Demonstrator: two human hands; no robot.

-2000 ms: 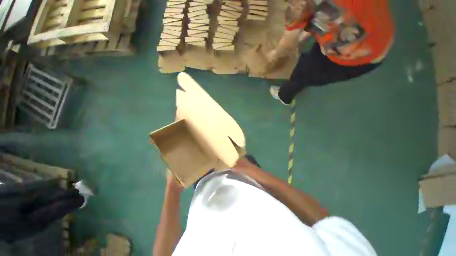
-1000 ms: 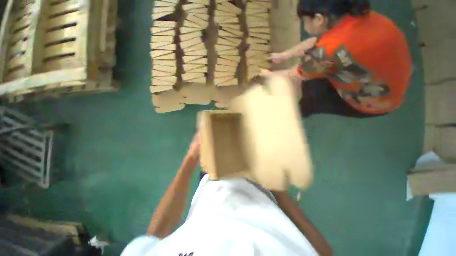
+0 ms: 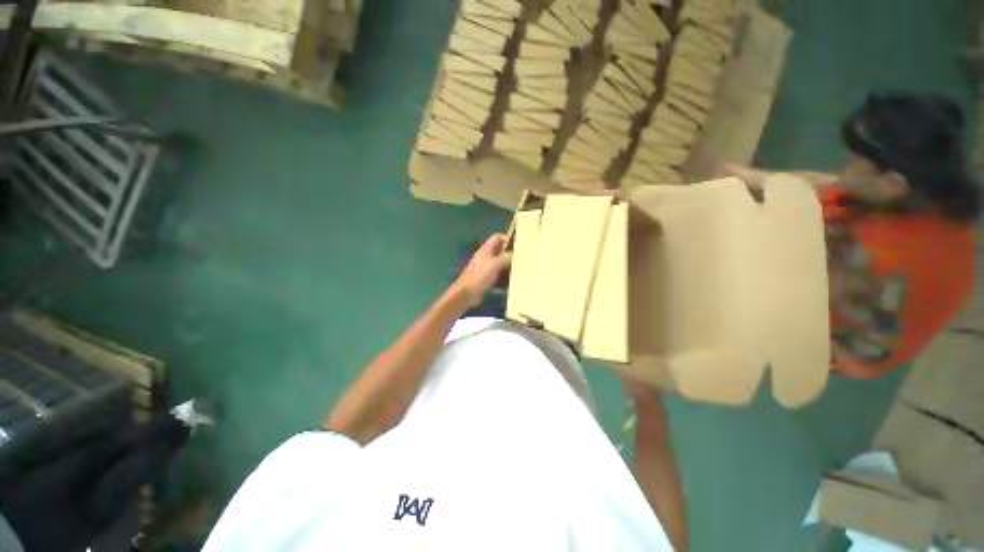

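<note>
A folded brown mailer box (image 3: 566,270) is held in front of my white shirt. Its closed outer faces and a seam face me. Its open lid (image 3: 712,280) sticks out to the right, with rounded ears and notches at the far end. My left hand (image 3: 491,264) grips the box's left side, some fingers hidden behind it. My right forearm reaches up under the lid's lower edge. The right hand itself is hidden there.
Rows of stacked boxes (image 3: 534,92) stand on a cardboard floor sheet (image 3: 445,178) ahead. A person in orange (image 3: 912,270) is close on the right, an arm reaching to the rows. Wooden pallets (image 3: 259,43) and a slatted metal frame (image 3: 81,151) are on the left; cardboard (image 3: 939,399) lies lower right.
The box has turned from showing its open inside to showing its outer faces, and the lid now points right. The rows and the person appear farther right in view.
</note>
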